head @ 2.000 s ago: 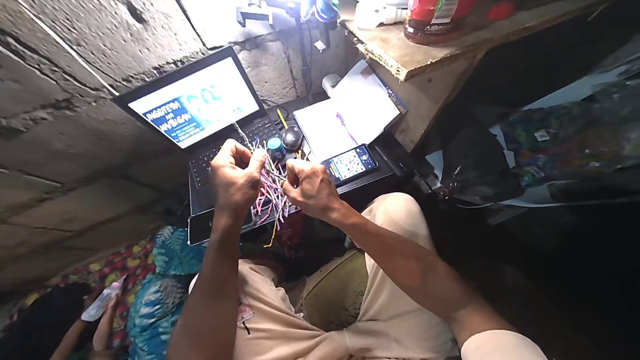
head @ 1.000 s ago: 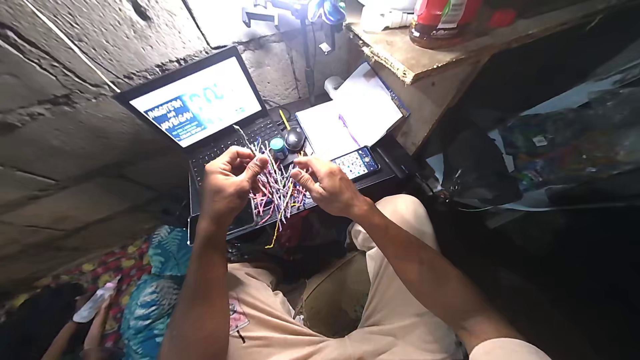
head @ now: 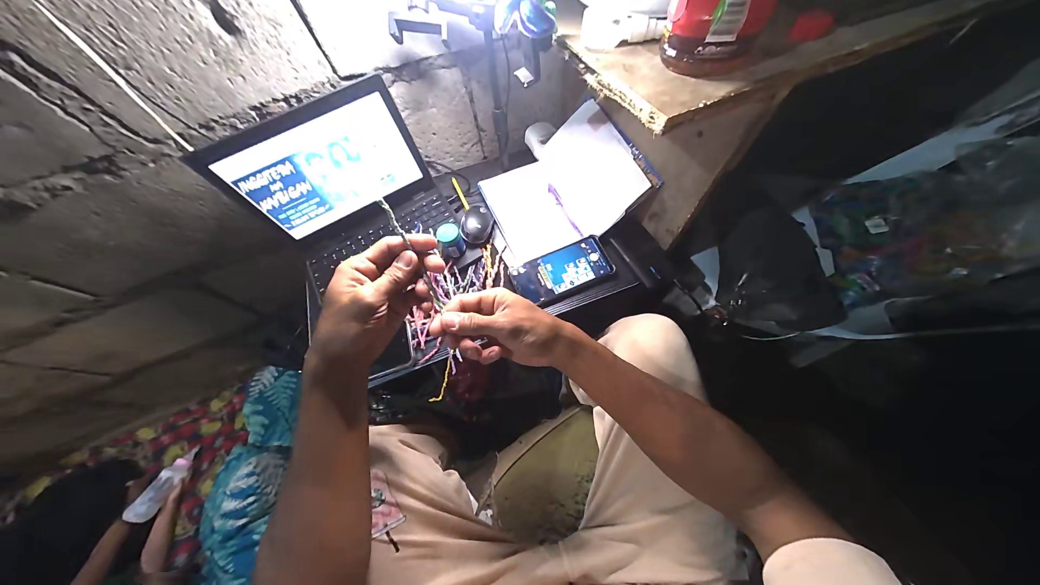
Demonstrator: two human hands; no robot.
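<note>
Between the thumb and fingers of my left hand [head: 378, 296] is a thin twisted grey-green cord [head: 392, 218], its free end sticking up in front of the laptop screen. My right hand [head: 500, 325] is just below and to the right, thumb and forefinger pinched together near the cord's lower part; what lies in that pinch is too small to tell. Under and behind both hands, a bundle of multicoloured twisted cords [head: 422, 329] lies over the laptop's front edge, with a yellow cord [head: 443, 382] hanging down.
An open laptop [head: 325, 162] stands against the block wall. Near it are a teal-lidded jar [head: 449, 238], a black mouse [head: 476, 224], an open notebook [head: 528, 203] with a purple pen and a lit phone [head: 562, 270]. A wooden shelf [head: 650, 97] juts in upper right. A person holds a bottle [head: 158, 491] lower left.
The cord's end now stands up above my left hand. My right hand has moved closer to my left hand since one second ago, when the two were farther apart.
</note>
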